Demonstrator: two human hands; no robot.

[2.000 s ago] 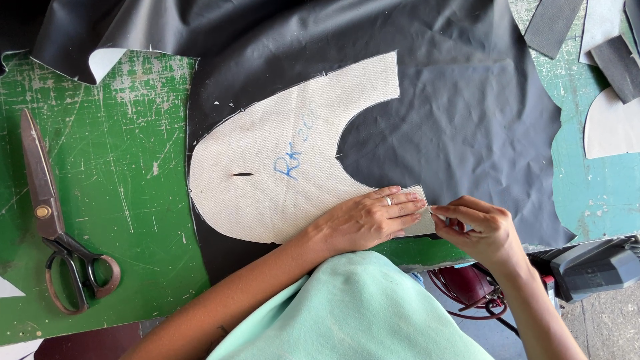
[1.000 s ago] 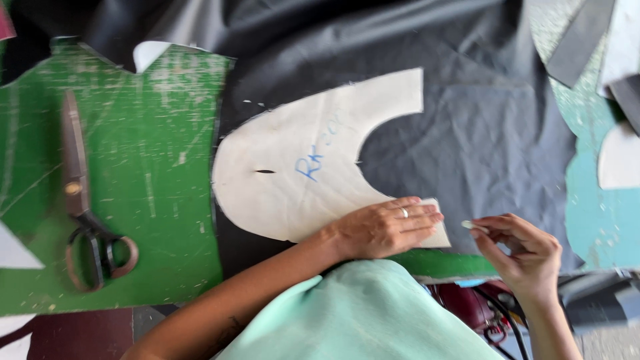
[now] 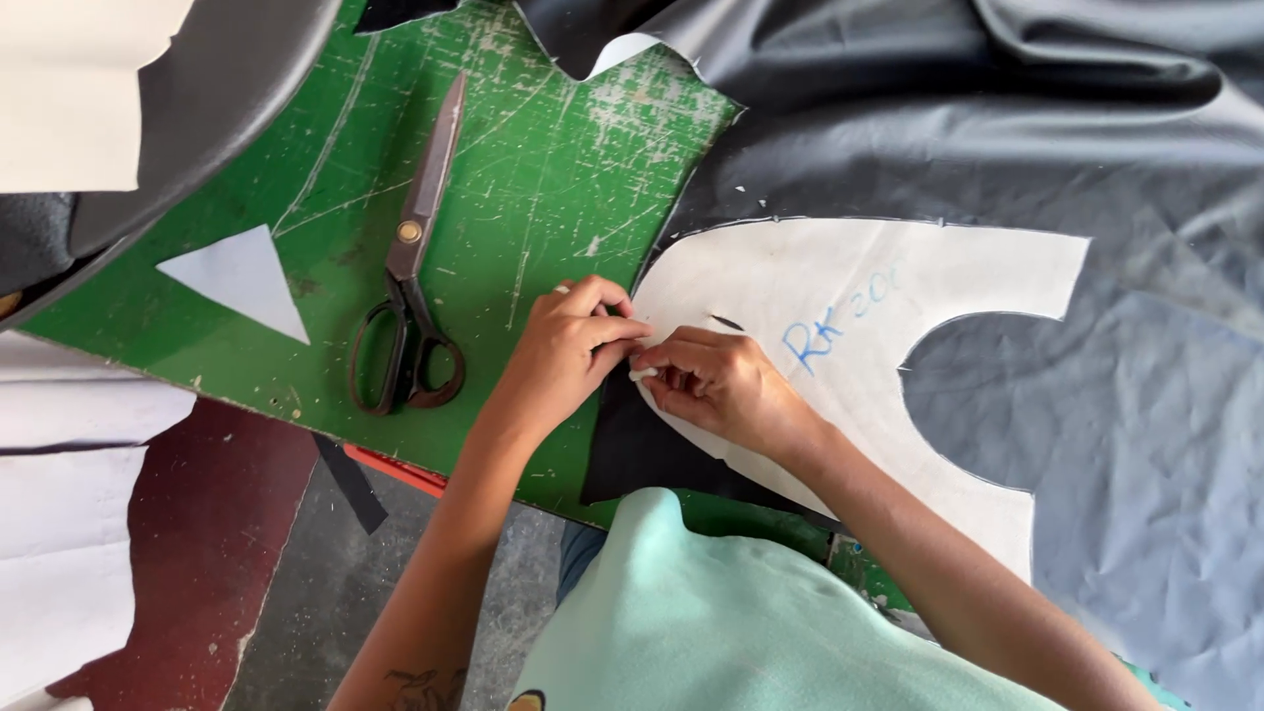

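Note:
A pale curved pattern piece (image 3: 849, 296), with blue handwriting and a small dark slit, lies flat on a sheet of black leather-like material (image 3: 1106, 425). My right hand (image 3: 726, 385) pinches a small white piece of chalk (image 3: 643, 374) at the pattern's rounded left end. Just left of it is my left hand (image 3: 583, 346), with thumb and fingertips close together at the pattern's edge; whether anything is between them is not clear. Tailor's shears (image 3: 420, 247) rest on the green table to the left, blades pointing up.
The scratched green tabletop (image 3: 533, 197) has a small white triangular scrap (image 3: 245, 281) on it. Black material is bunched along the top right. A dark curved object (image 3: 217, 99) with a pale sheet (image 3: 69, 89) occupies the upper left. White sheets (image 3: 69, 553) hang at the lower left.
Both hands have moved from the pattern's lower right end to its rounded left end. My left hand no longer lies flat on the pattern. The view has shifted left.

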